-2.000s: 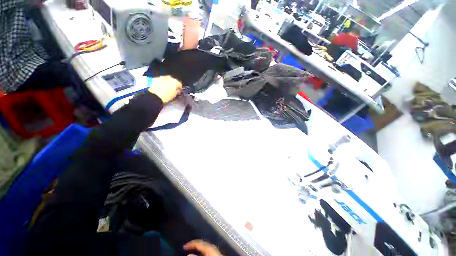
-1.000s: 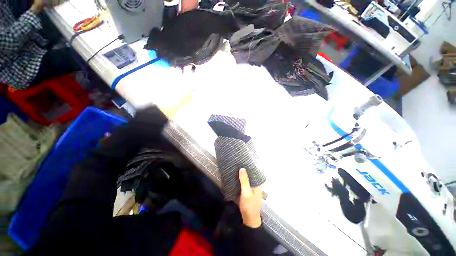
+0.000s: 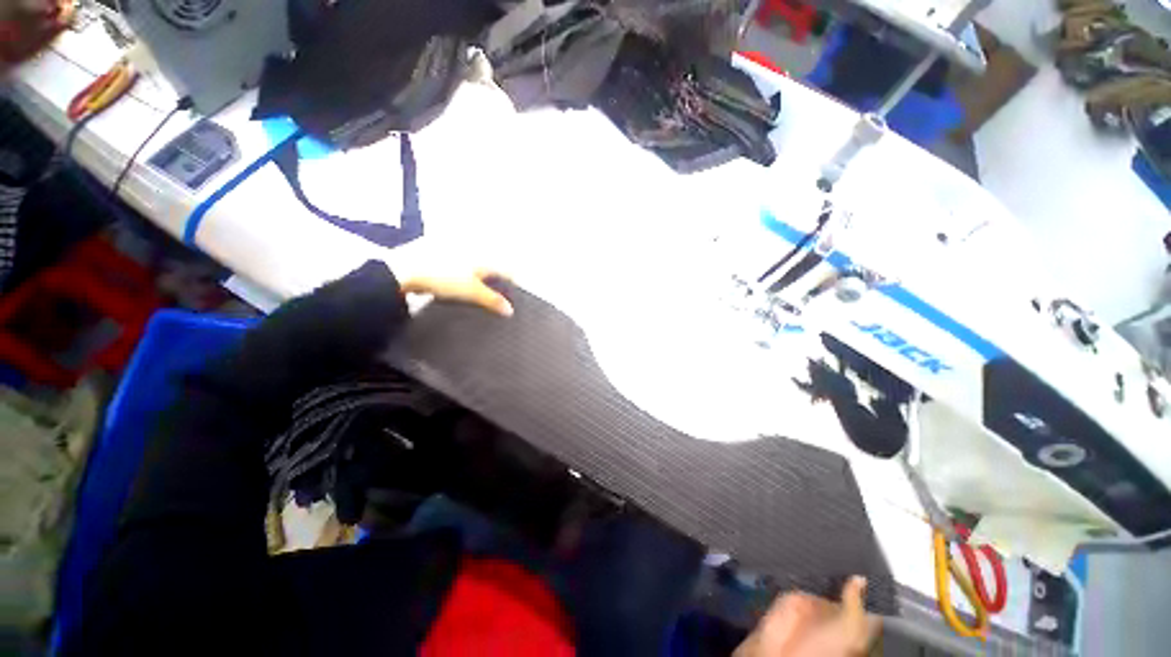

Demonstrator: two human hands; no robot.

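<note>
A long curved grey-black panel (image 3: 642,436) with fine stripes or checks lies spread along the table's front edge. My left hand (image 3: 462,293) lies on its upper left end; whether the fingers grip it cannot be told. My right hand (image 3: 812,626) is at the panel's lower right end, thumb on the cloth, fingers curled at its edge, partly cut off by the picture's bottom. A thin black strip (image 3: 408,193) lies bent on the table beyond my left hand.
The white JACK sewing machine (image 3: 899,334) stands at the right, with scissors (image 3: 950,584) below it. Dark cut pieces (image 3: 372,77) are piled at the far side. A control unit (image 3: 195,154) sits at the left end. A blue bin (image 3: 129,398) is beside my left arm.
The panel was folded in my right hand and now lies stretched along the edge. My right hand has moved down and right. My left hand has come onto the panel. The camera view has shifted.
</note>
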